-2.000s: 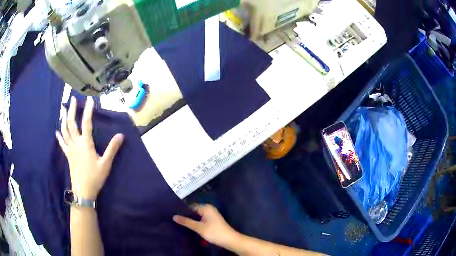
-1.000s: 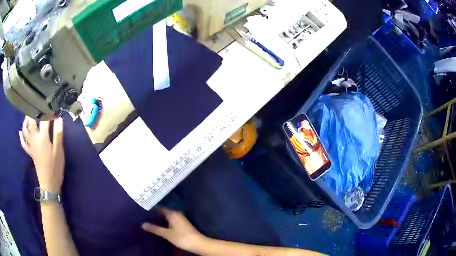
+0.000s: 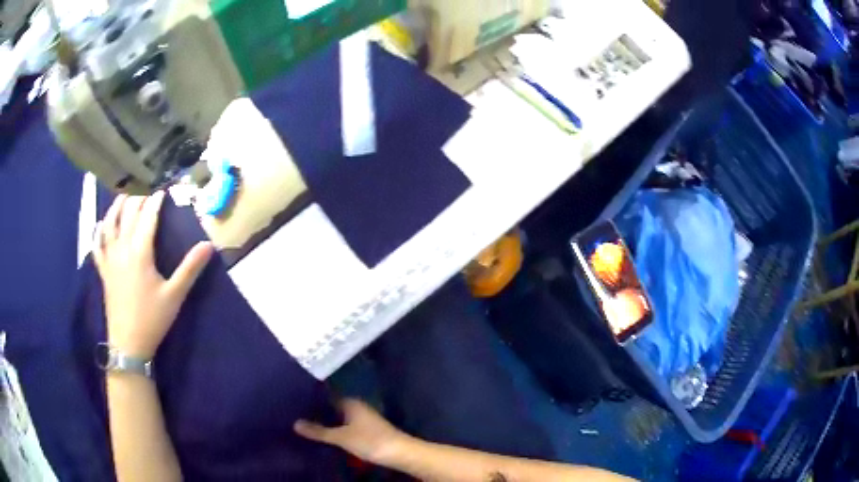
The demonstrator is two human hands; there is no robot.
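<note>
Dark navy fabric point(image 3: 235, 405) lies left of and under the cream-grey sewing machine head point(image 3: 141, 104) and hangs over the lap. My left hand point(image 3: 139, 273) lies flat on it, palm down, thumb spread, fingertips just below the head. My right hand point(image 3: 363, 435) is at the cloth's right edge below the table corner, thumb over the cloth; its other fingers are partly hidden, so a grip is unclear. A bright blue curved piece point(image 3: 221, 188) sits beside the needle area. The needle itself is not clear.
A separate navy piece point(image 3: 391, 202) with a white strip point(image 3: 357, 104) lies right of the head on the white table point(image 3: 283, 292). A blue pen point(image 3: 546, 99) and yellow-green tool point(image 3: 556, 111) lie farther right. A phone point(image 3: 614, 282) rests on a blue basket's edge point(image 3: 697, 435).
The view swung right, then partly back left. My left hand stays on the cloth near the head; its thumb shows spread again. My right hand stays by the cloth's edge. The phone picture changed.
</note>
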